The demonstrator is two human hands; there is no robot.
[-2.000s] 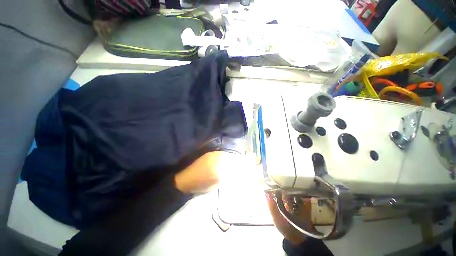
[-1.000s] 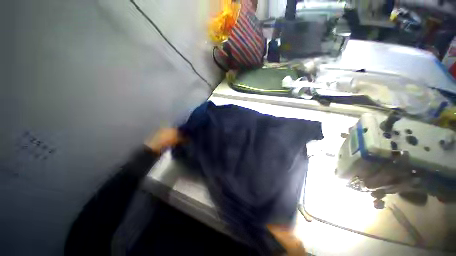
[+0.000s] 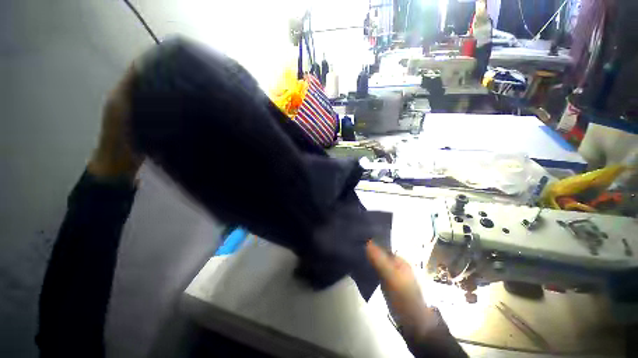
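The dark navy garment [image 3: 231, 147] is lifted off the table and stretched slantwise from upper left to lower centre, blurred by motion. My left hand [image 3: 119, 129] is raised at the left and grips its upper end; the fingers are partly hidden behind the cloth. My right hand [image 3: 400, 280] holds its lower end near the table, left of the sewing machine, with fingers partly hidden by cloth. The white sewing machine head [image 3: 539, 234] stands at the right, its lamp lit over the needle area. No cloth shows under the needle.
Slim metal tweezers or snips [image 3: 523, 325] lie on the machine bed. A grey wall [image 3: 42, 140] is close on the left. Behind are a striped bag [image 3: 318, 112], clear plastic items [image 3: 490, 171] and a yellow basket [image 3: 587, 185]. Other machines and a person [image 3: 483, 35] are farther back.
The garment has gone from lying on the table to being held up. My left hand has risen at the left, and my right hand has moved up slightly. The view has tilted up.
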